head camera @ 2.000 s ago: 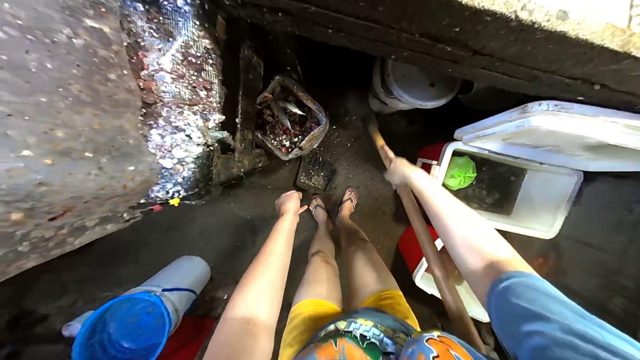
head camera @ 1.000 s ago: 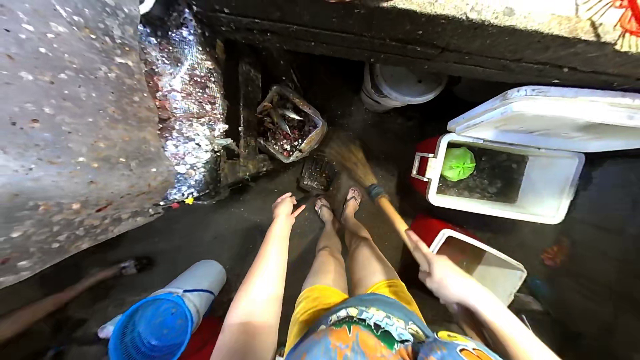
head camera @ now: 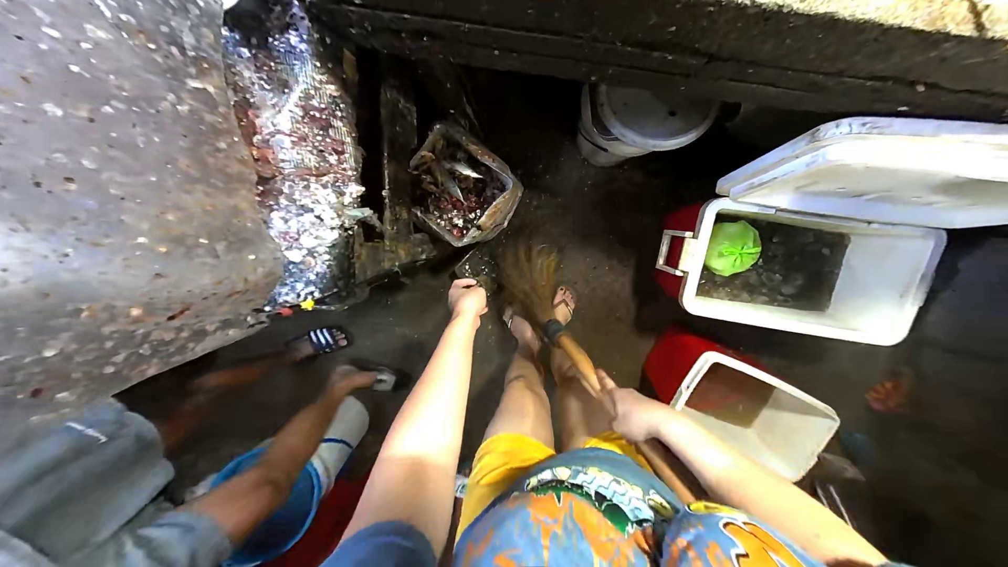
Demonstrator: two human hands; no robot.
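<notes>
My right hand (head camera: 632,407) is closed around the wooden handle of a broom (head camera: 581,364). The broom's fibre bristles (head camera: 530,272) rest near the floor in front of my sandalled feet. My left hand (head camera: 468,300) is out in front of me, at the near edge of a dark blackish block-like thing (head camera: 477,268); it appears to grasp something there, possibly a handle, but this is too dark to tell. Just beyond stands a worn container (head camera: 504,206) of fish and reddish scraps.
An open white cooler (head camera: 890,315) holding a green plastic bag (head camera: 733,248) stands right, above a red-and-white cooler (head camera: 795,394). White buckets (head camera: 657,118) sit under the ledge. Left are a scale-covered table (head camera: 142,197), a blue basket (head camera: 295,504) and another person (head camera: 71,472) leaning in.
The broom's bristles have moved left, close to the dark thing by my left hand. My left hand's fingers have closed. Another person has come in at the lower left.
</notes>
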